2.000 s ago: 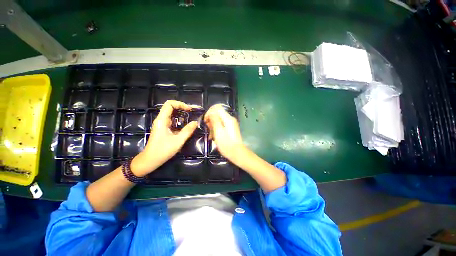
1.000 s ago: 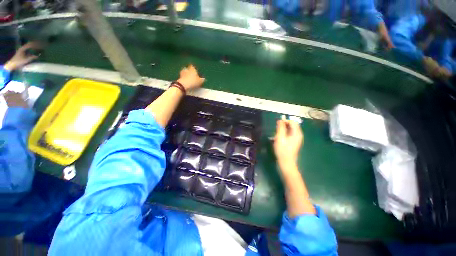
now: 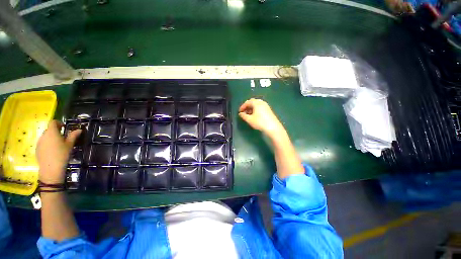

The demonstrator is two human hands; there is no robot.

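The black blister tray (image 3: 144,103) lies on the green bench in front of me. My left hand (image 3: 52,154) is over its left edge, with thumb and fingers around a left-column pocket; whether they hold a part is hidden. A small part with a bright area (image 3: 74,177) sits in the lower left pocket. My right hand (image 3: 260,117) is over the bench just right of the tray, its fingertips close together; a tiny dark spot shows there, too small to identify.
A yellow bin (image 3: 30,114) with dark specks lies left. Small dark parts (image 3: 130,52) are on the belt beyond the pale rail (image 3: 151,72). White pieces (image 3: 265,82) lie near the rail. White stacks (image 3: 328,76) and ridged black trays (image 3: 424,101) are right.
My left hand has come back from over the rail to the tray's left side. My right hand has moved from beside the white pieces towards the tray. The view has turned down.
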